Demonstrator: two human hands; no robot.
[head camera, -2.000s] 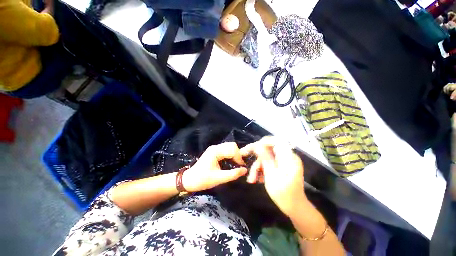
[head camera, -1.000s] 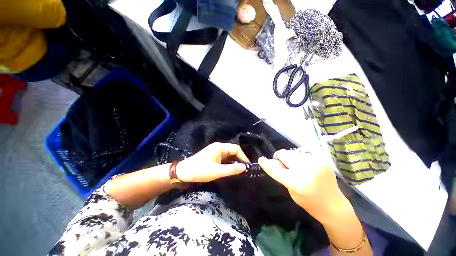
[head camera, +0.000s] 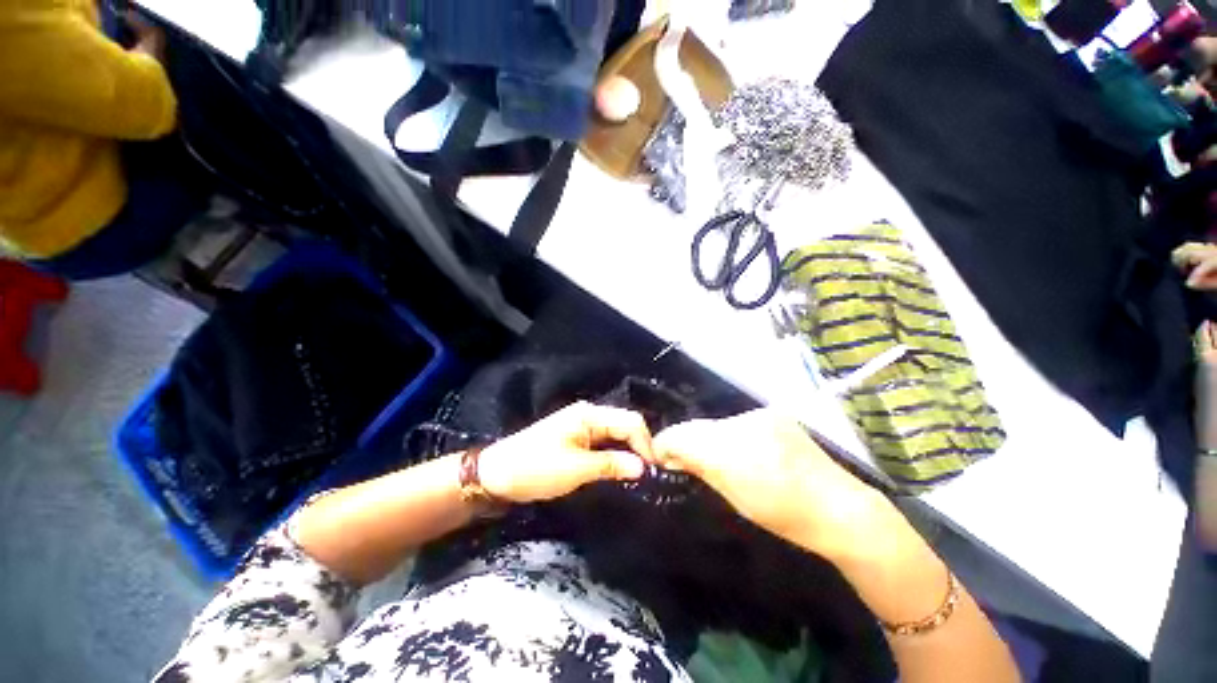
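The black garment (head camera: 574, 540) fills my lap, with silvery dotted trim (head camera: 665, 483) showing just below my fingertips. My left hand (head camera: 567, 451) pinches the garment's trimmed edge between thumb and fingers. My right hand (head camera: 747, 467) is close against the left fingertips, with its fingers bent at the same edge. What the right fingers hold is hidden; no needle or thread can be made out. Scissors (head camera: 755, 274) with black looped handles lie on the table beside a tangled silver-grey heap (head camera: 787, 134).
A striped yellow-green cloth (head camera: 888, 387) lies on the white table (head camera: 1054, 494). A brown tray (head camera: 617, 147), black straps (head camera: 541, 200) and a large black cloth (head camera: 988, 200) are farther back. A blue basket (head camera: 414, 387) holds black garments on the floor. A person in a yellow sleeve (head camera: 80, 80) is upper left.
My right hand was raised with fingers apart, then came down to the garment edge beside my left fingertips and stays there. My left hand keeps its pinch. The camera view has shifted slightly.
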